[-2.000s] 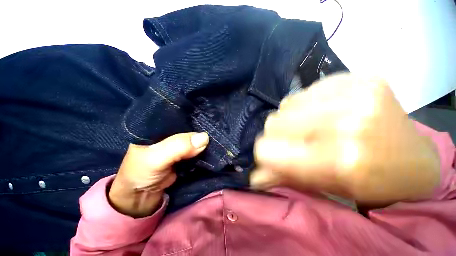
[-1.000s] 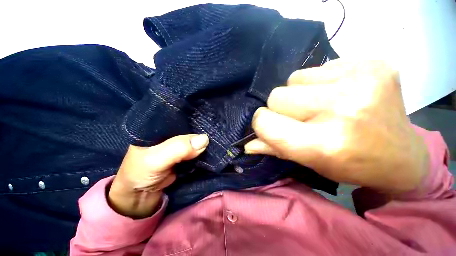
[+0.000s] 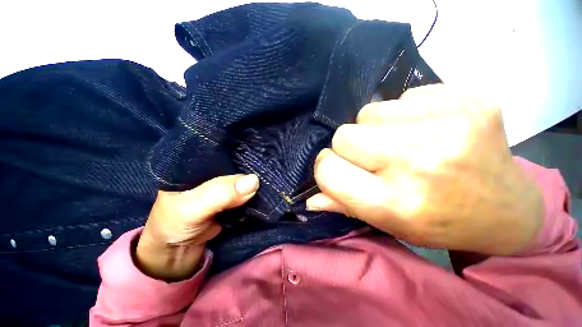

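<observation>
A dark navy denim garment point(image 3: 255, 76) lies across the white table and against my pink shirt. My left hand point(image 3: 191, 220) pinches a stitched piece of it, thumb on top, fingers hidden underneath. My right hand point(image 3: 421, 172) is closed around thread snips, mostly hidden in the palm. The thin blades point(image 3: 305, 193) show beyond the fingertips, at the light stitching on the corner of the held piece. A metal button point(image 3: 301, 218) sits just below that corner. The collar point(image 3: 367, 70) lies above my right hand.
The white table point(image 3: 510, 57) has a curved edge at right. A thin dark cord point(image 3: 434, 22) lies beyond the collar. A row of silver-white buttons point(image 3: 52, 240) runs along the placket at lower left. My pink shirt point(image 3: 344, 281) fills the bottom.
My right hand came down to the held corner from its blurred position, and the snips' blades came into view. The garment's upper part and my left hand shifted slightly left.
</observation>
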